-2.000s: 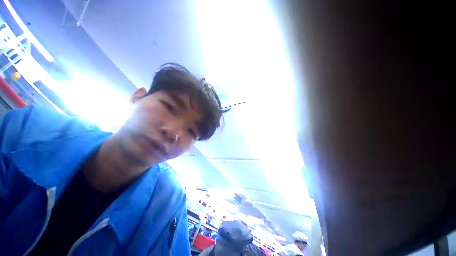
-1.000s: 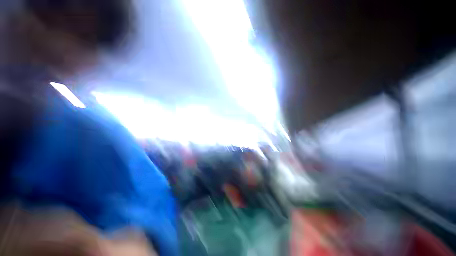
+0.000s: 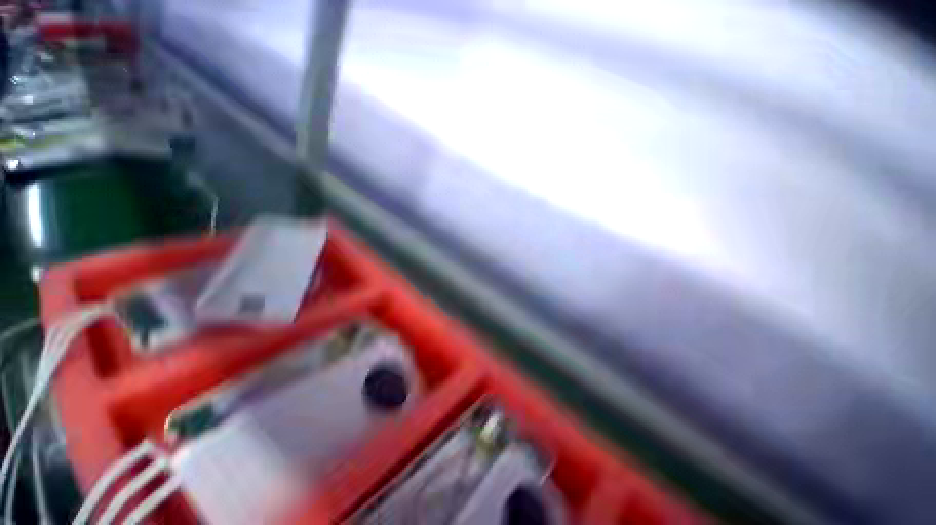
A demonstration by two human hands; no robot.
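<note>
A red-orange foam tray [image 3: 457,348] lies at the lower left and centre, slightly blurred. Its pockets hold several units with metallic and pale insides. A plain white back cover [image 3: 269,269] lies tilted over the far unit. A green circuit board [image 3: 146,318] shows at that unit's left end. The middle pocket holds a pale cover with a dark round spot [image 3: 386,387]. White output cables [image 3: 46,361] hang over the tray's left edge. The nearest unit [image 3: 452,477] is cut off by the bottom edge. Neither of my hands is in the picture.
A green bench surface [image 3: 108,205] lies beyond the tray, with blurred white items [image 3: 62,97] and a red object [image 3: 87,39] at the far upper left. A pale upright post [image 3: 324,87] and a long rail run along the bench's right side, beside a bright white area.
The view has swung from a person in a blue jacket and the ceiling lights down to the bench and tray. The person has left the picture.
</note>
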